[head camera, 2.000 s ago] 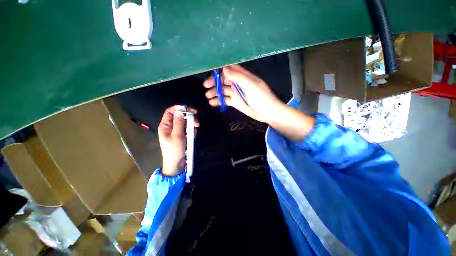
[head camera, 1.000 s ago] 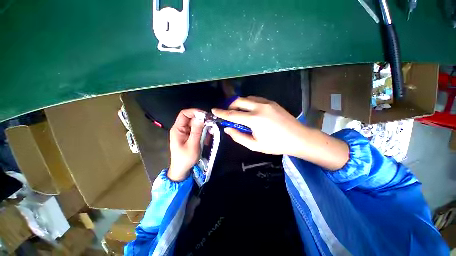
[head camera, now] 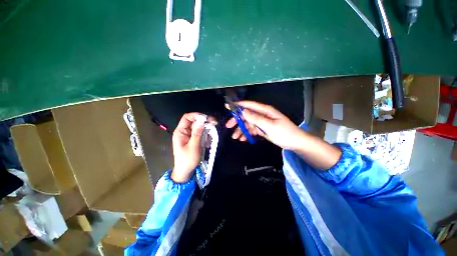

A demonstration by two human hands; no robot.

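Note:
My left hand (head camera: 188, 145) holds a white loop-shaped housing half (head camera: 212, 155) by its base over my black-clothed lap. The loop hangs down toward my left sleeve. Fingers hide most of the base. My right hand (head camera: 265, 125) holds blue-handled flush cutters (head camera: 242, 126), with the jaws pointing up and left, a short way right of the housing and not touching it. A matching white housing cover (head camera: 182, 38) lies alone on the green bench, its base toward me.
The green bench (head camera: 110, 60) spans the top. A hammer (head camera: 392, 60) overhangs its front edge at right, beside a thin silver strip (head camera: 363, 18) and a screwdriver tip (head camera: 412, 15). Cartons stand left (head camera: 100, 160) and right (head camera: 346, 102); a red stool (head camera: 446, 112) is far right.
The cutters were at the housing base one second ago; my right hand has now moved them a little right, away from it. My left hand keeps its hold.

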